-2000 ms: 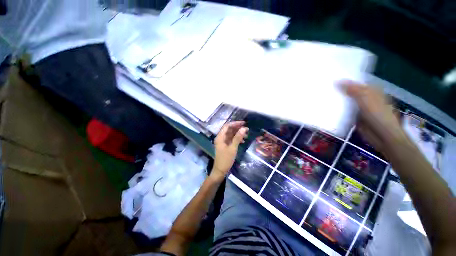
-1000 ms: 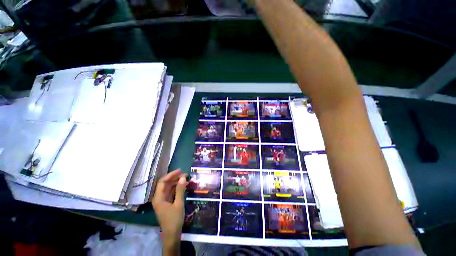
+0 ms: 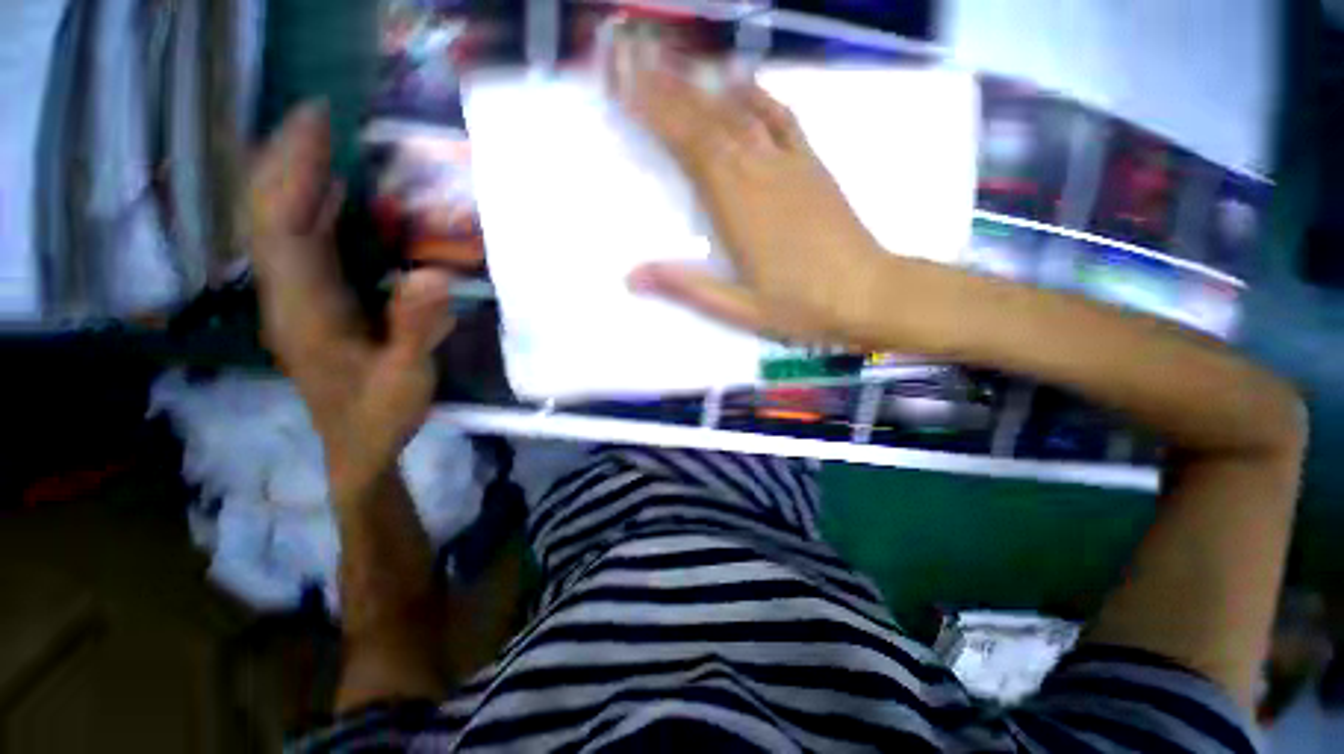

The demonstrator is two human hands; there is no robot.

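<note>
A white panel lies on the printed sheet near its front edge. A green strip of circuit board with a small yellow spot shows at the panel's near edge. My right hand is spread over the middle of the panel, blurred, its fingers apart and nothing seen in them. My left hand is raised left of the panel, fingers apart and empty, not touching the panel.
A stack of panels stands at the far left. Another white panel lies at the upper right of the sheet. Below the bench are crumpled white waste at the left and a small whitish packet at the right.
My right arm has come back from far across the bench, and my hand is now over a white panel lying on the front of the sheet. My left hand stays open. The view has tilted down.
</note>
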